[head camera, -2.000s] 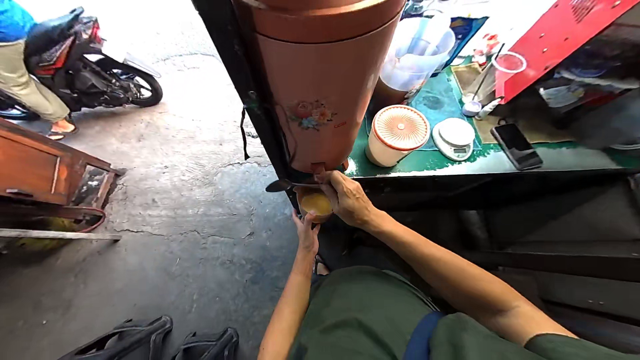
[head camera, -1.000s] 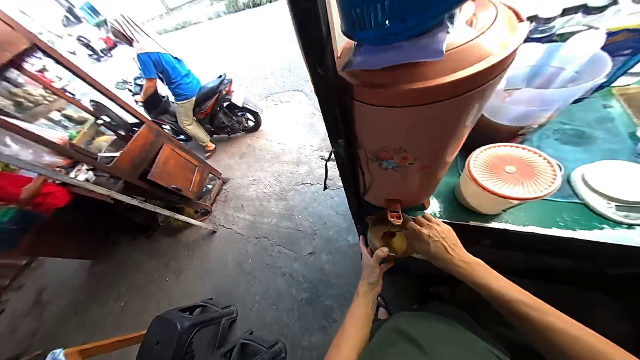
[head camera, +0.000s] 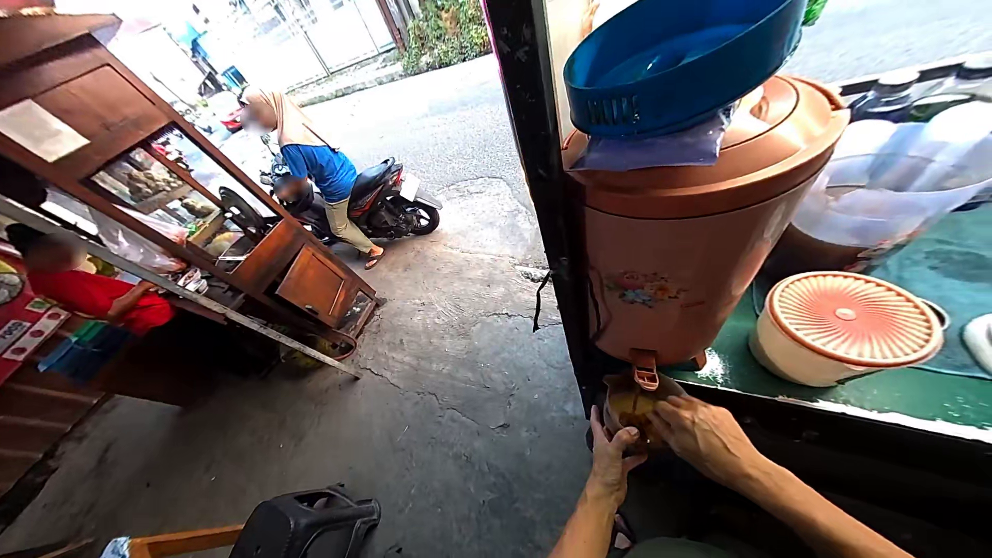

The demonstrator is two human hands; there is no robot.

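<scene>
A copper-coloured plastic drink dispenser (head camera: 666, 271) with a flower print stands at the edge of a green counter. Its spigot (head camera: 645, 370) juts out low at the front. Under the spigot is a small yellowish-brown container (head camera: 632, 403) with its mouth facing up; whether it is a bag or a cup I cannot tell. My left hand (head camera: 614, 457) grips it from the left and below. My right hand (head camera: 701, 434) has its fingers on the container's right rim. A brownish stream seems to run from the spigot into it.
A blue plastic basin (head camera: 682, 70) rests on the dispenser's lid. A lidded round tub (head camera: 849, 325) and a clear pitcher (head camera: 845, 201) stand right of it. Black stools (head camera: 302, 527) are at lower left. One person sits on a motorbike (head camera: 387, 201); another stands by a wooden food cart (head camera: 318, 287).
The view has swung up and left, bringing the cart and both people in. My right hand, earlier up at the spigot, is now lower, on the container's rim.
</scene>
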